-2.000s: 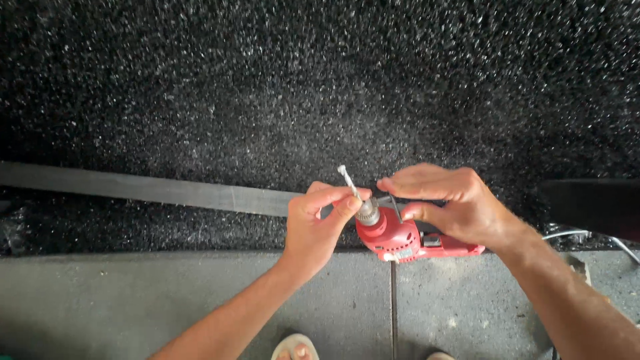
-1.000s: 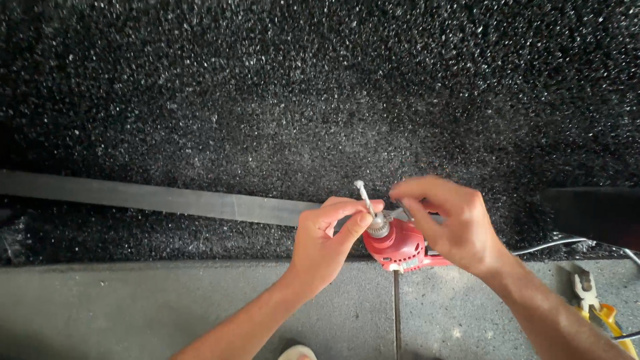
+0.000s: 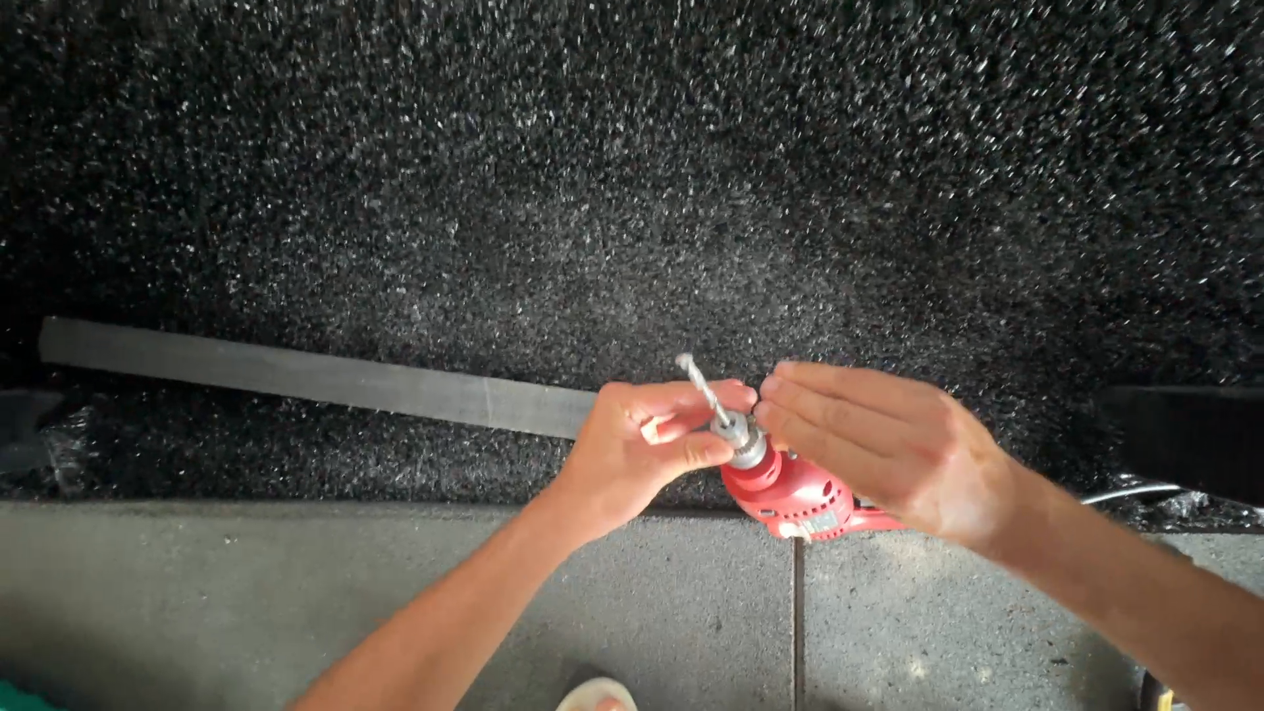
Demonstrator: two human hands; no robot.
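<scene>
A red corded power drill (image 3: 800, 502) lies near the edge of the black, glittering matting, its metal chuck (image 3: 748, 446) pointing up and left. From the chuck sticks a spiral drill bit (image 3: 705, 387) with a pale tip. My left hand (image 3: 647, 444) has its thumb and fingers around the front of the chuck, at the base of the bit. Over the right side of the chuck and the drill body is my right hand (image 3: 879, 434), fingers extended and close together. Whether it holds a chuck key beneath the fingers cannot be seen.
A flat grey strip (image 3: 296, 380) lies across the black matting (image 3: 592, 197) at the left. Grey paving (image 3: 395, 573) with a dark joint runs along the near side. A pale cord (image 3: 1131, 492) and a dark object (image 3: 1185, 434) are at the right. A sandalled foot (image 3: 598, 695) shows below.
My right hand has turned from a pinch beside the chuck to flatter, extended fingers over it. The metal key seen in it two seconds ago is no longer visible. My left hand stays at the chuck.
</scene>
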